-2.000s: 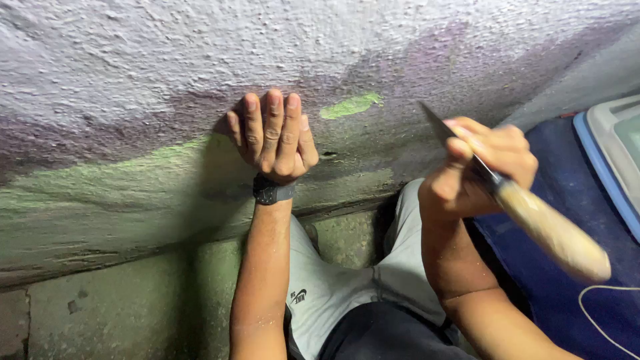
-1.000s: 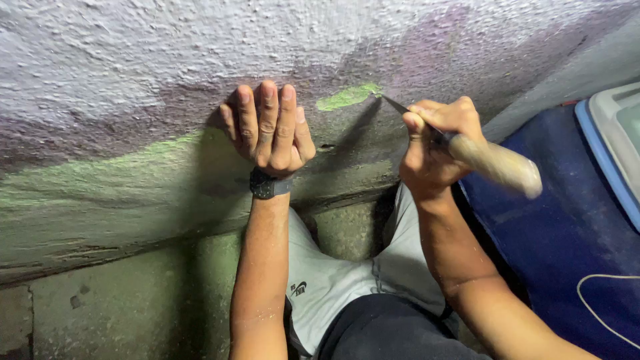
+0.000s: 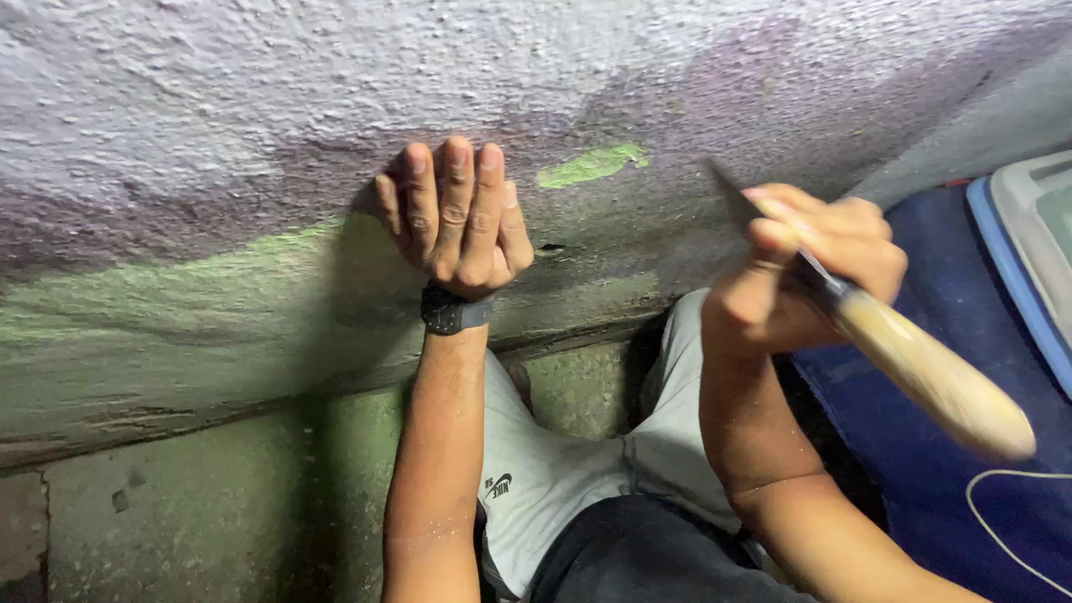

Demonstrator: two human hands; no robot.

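Observation:
My left hand [image 3: 465, 218] rests with its fingers spread a little against the rough painted wall [image 3: 251, 84], a dark watch on its wrist. To its right, a light-green patch [image 3: 593, 165] shows in the purple-grey paint. My right hand [image 3: 804, 260] grips a pointed metal blade with a wooden handle [image 3: 934, 373], probably a scraper or trowel. The blade points up and left, its tip to the right of the green patch and seemingly off the wall. Part of the blade is hidden by my fingers, and the tool is slightly blurred.
A dark blue cloth-like surface [image 3: 938, 435] lies at the right, bearing a plastic container with a blue rim [image 3: 1017, 276] and a thin pale cord [image 3: 980, 511]. Below the wall is the stained floor [image 3: 193, 502], with my legs close to the wall's base.
One second ago the blade tip was at the right end of the green patch; my right hand has since moved right, away from it. My left hand keeps its place on the wall.

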